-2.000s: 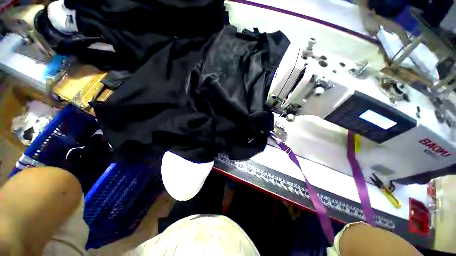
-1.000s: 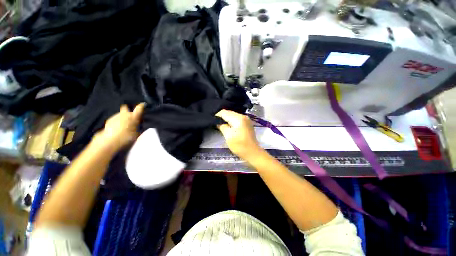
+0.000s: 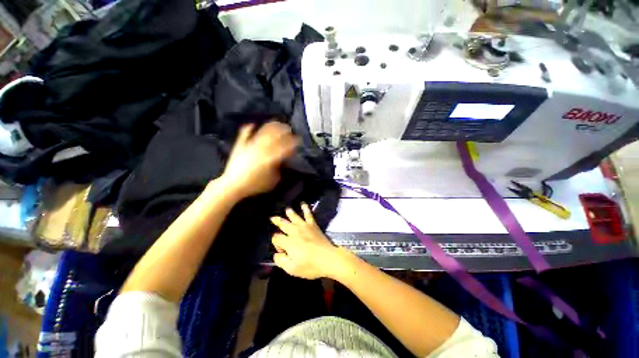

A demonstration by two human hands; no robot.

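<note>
The black garment (image 3: 175, 154) lies heaped left of the needle of the white sewing machine (image 3: 518, 154). My left hand (image 3: 260, 157) is on the cloth near the machine, its fingers blurred; whether it grips cloth is unclear. My right hand (image 3: 303, 245) lies on the garment's near edge, fingers spread, below the presser foot (image 3: 352, 164). The purple tape (image 3: 438, 252) runs from the foot area over the table's front edge. A second stretch of purple tape hangs down from the machine front.
Yellow-handled snips (image 3: 543, 199) and a red tray (image 3: 602, 218) lie at the right. A ruler strip (image 3: 483, 247) runs along the front edge. A blue crate (image 3: 70, 297) stands below left. Packets (image 3: 66, 217) lie left of the garment.
My left hand has moved right and up over the cloth. My right hand has moved down and left, its fingers now spread. The white rounded panel no longer shows near my hands.
</note>
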